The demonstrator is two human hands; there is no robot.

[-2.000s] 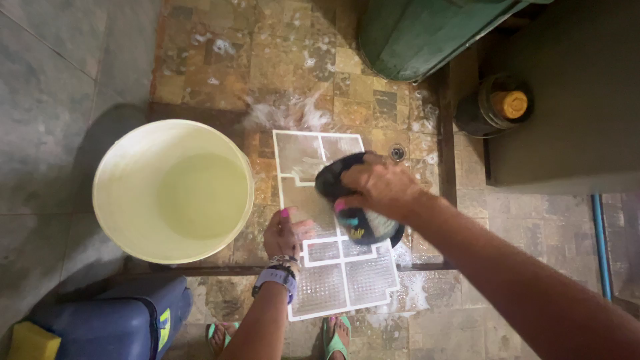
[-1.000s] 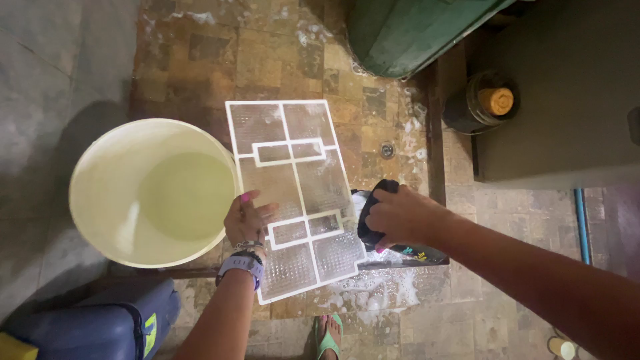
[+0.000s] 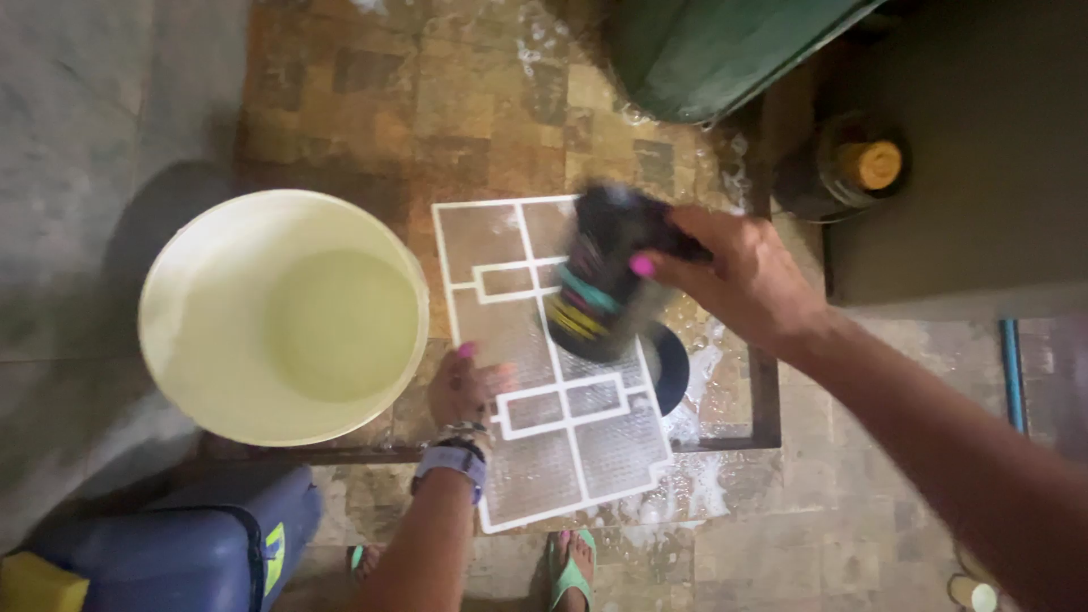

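Observation:
A white-framed mesh filter panel (image 3: 552, 340), wet in its lower part, lies tilted above the tiled floor. My left hand (image 3: 467, 387) is at its left edge, fingers reaching over the mesh; whether they grip the frame is unclear. My right hand (image 3: 739, 272) grips a dark, blurred item with turquoise and yellow stripes (image 3: 599, 280), which covers part of the panel's right side. Behind the panel's right edge a round black object (image 3: 667, 370) shows partly. To the left stands a cream bucket (image 3: 285, 319) with clear liquid in it.
A blue plastic container (image 3: 170, 544) with a yellow sponge (image 3: 42, 582) stands at lower left. A green bin (image 3: 714, 59) is at the top, a dark container with an orange top (image 3: 875, 166) at right. Foamy water and a dark floor ledge (image 3: 763, 382) lie right of the panel.
My right hand has moved from the panel's lower right edge up over its right side, with the dark item in it. My left hand remains at the panel's left edge.

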